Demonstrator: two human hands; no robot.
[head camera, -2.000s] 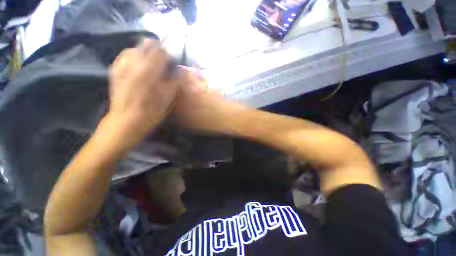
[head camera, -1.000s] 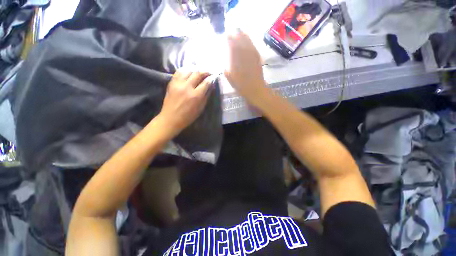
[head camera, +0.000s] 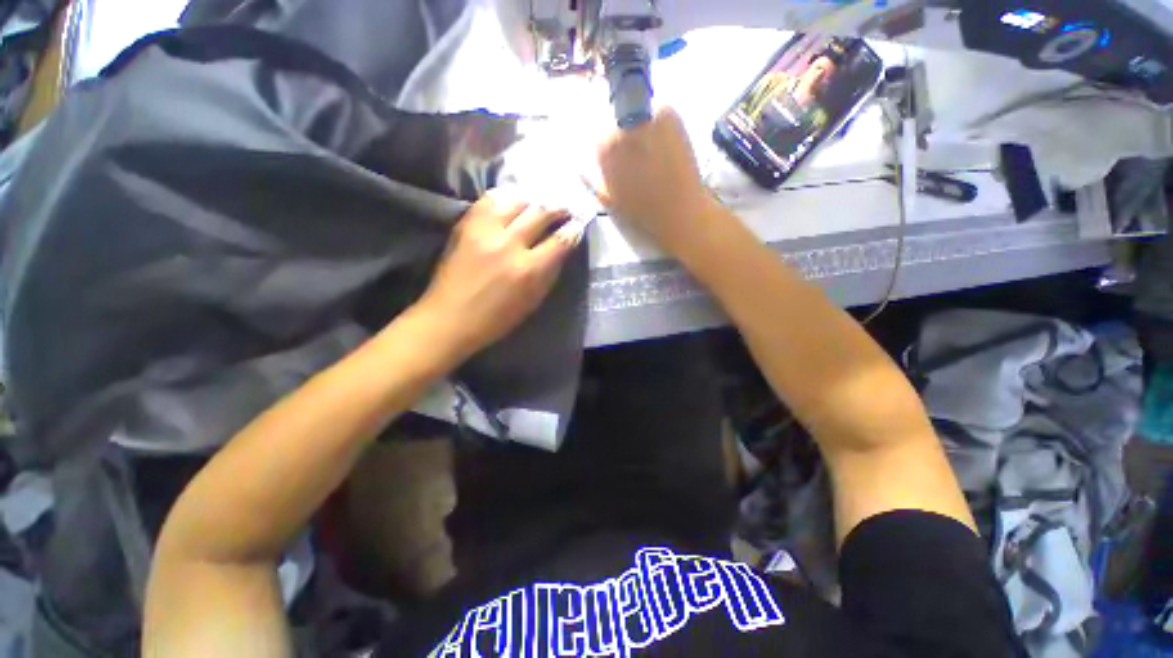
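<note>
A large dark grey garment piece (head camera: 245, 257) lies left of the needle and hangs over the table's front edge, with a small pale tab (head camera: 530, 424) at its lower corner. My left hand (head camera: 504, 251) lies on the cloth just in front of the bright spot, fingers bent on its edge. My right hand (head camera: 650, 174) is right of the bright spot, beside and below the dark grey cylinder (head camera: 630, 88) under the sewing machine head (head camera: 746, 13). Its fingertips are lost in glare, so what they touch is hidden. The presser foot is washed out by light.
A lit smartphone (head camera: 800, 109) lies right of the machine's needle area. Dark snips (head camera: 945, 186), a dark scrap (head camera: 1023, 180) and a thin cord (head camera: 900, 244) over the ruler-marked table edge (head camera: 823, 257) are further right. Grey cloth bundles (head camera: 1016, 399) are heaped below right.
From a blurred position together on the cloth at left, my hands have moved apart, the right one to beside the needle area. The view has shifted, showing more of the machine head. The cloth is spread wider.
</note>
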